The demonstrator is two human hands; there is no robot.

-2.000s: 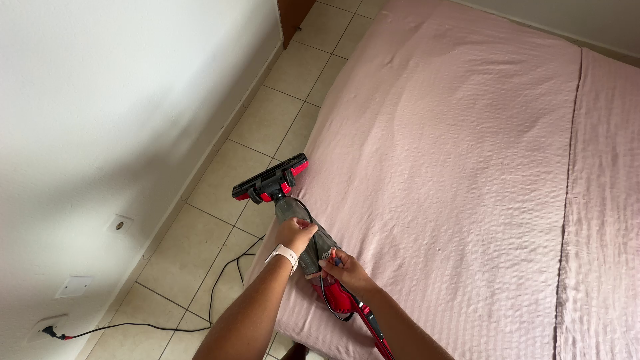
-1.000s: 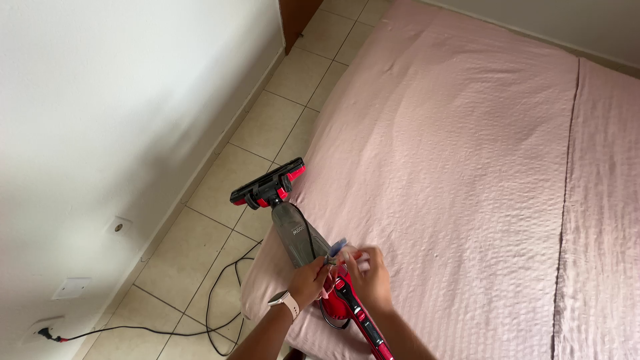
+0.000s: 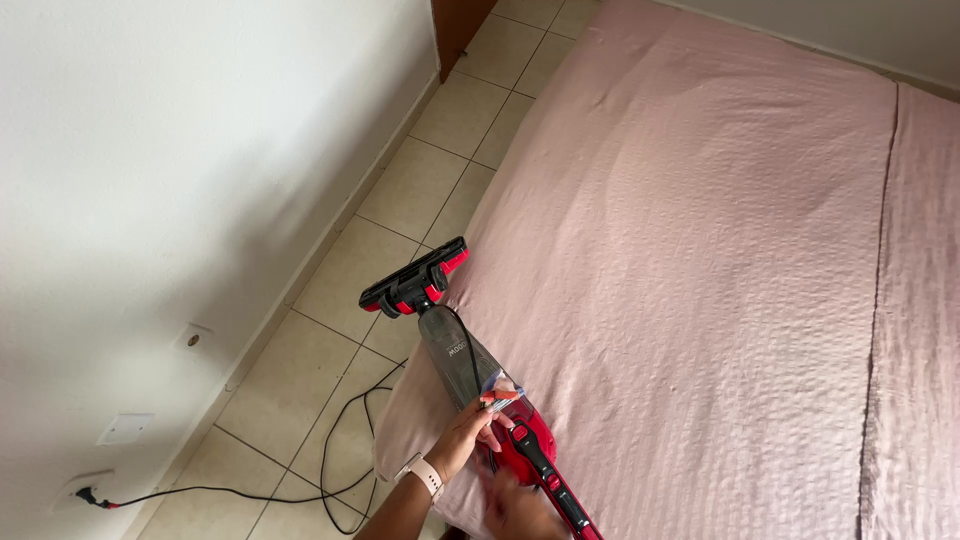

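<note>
A red and black stick vacuum cleaner [image 3: 534, 442] with a grey translucent dust container lies on the corner of a bed with a pink cover [image 3: 675, 262]. Its floor head [image 3: 414, 277] juts past the bed's edge over the tiles. My left hand [image 3: 469, 433], with a light watch on the wrist, holds a small orange-and-clear item [image 3: 501, 395] above the vacuum's body; what it is cannot be told. My right hand [image 3: 517, 506] is blurred beside the lower red body and handle; whether it holds anything is hidden.
A black power cord [image 3: 225, 490] runs from a plug [image 3: 88, 496] in the wall outlet and loops over the tiled floor [image 3: 322, 405] by the bed. The white wall [image 3: 187, 150] stands at the left, with another socket [image 3: 193, 340]. A brown door [image 3: 459, 30] is at the top.
My right hand has moved down from beside my left hand toward the vacuum's lower body. The orange part of the small item now shows at my left fingertips.
</note>
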